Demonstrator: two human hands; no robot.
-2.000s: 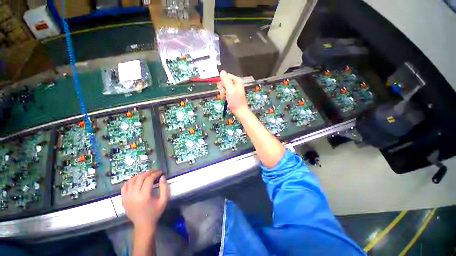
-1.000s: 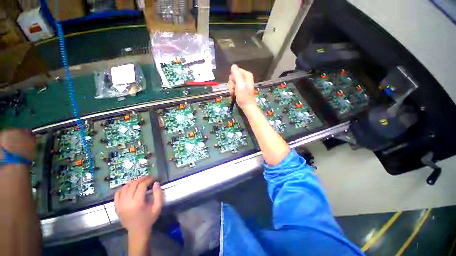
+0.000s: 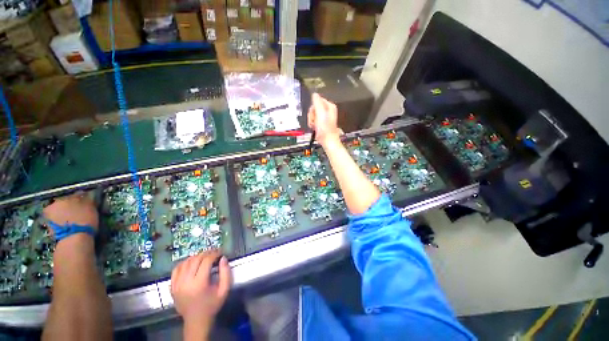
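Green circuit boards (image 3: 274,212) with orange-red parts lie in dark carriers (image 3: 237,206) along the conveyor. My right hand (image 3: 324,118) is a fist above the far side of the boards, shut on a thin black stick (image 3: 312,140) that points down; its tip is too small to tell whether it touches a board. My left hand (image 3: 200,283) rests on the near silver rail (image 3: 287,261) at a carrier's edge, fingers bent, thumb apart, with nothing visible in it.
Another person's hand (image 3: 72,212) with a blue wrist strap is over the left boards. A blue coiled cord (image 3: 123,113) hangs at left. Beyond the rail are a bagged board (image 3: 257,120), a red strip (image 3: 286,133) and a parts bag (image 3: 183,130). A machine (image 3: 507,120) stands right.
The other person's arm has come in from the left and reached over the left boards. The view has shifted slightly. My right hand has opened up little distance from the red strip; my left hand stays on the rail.
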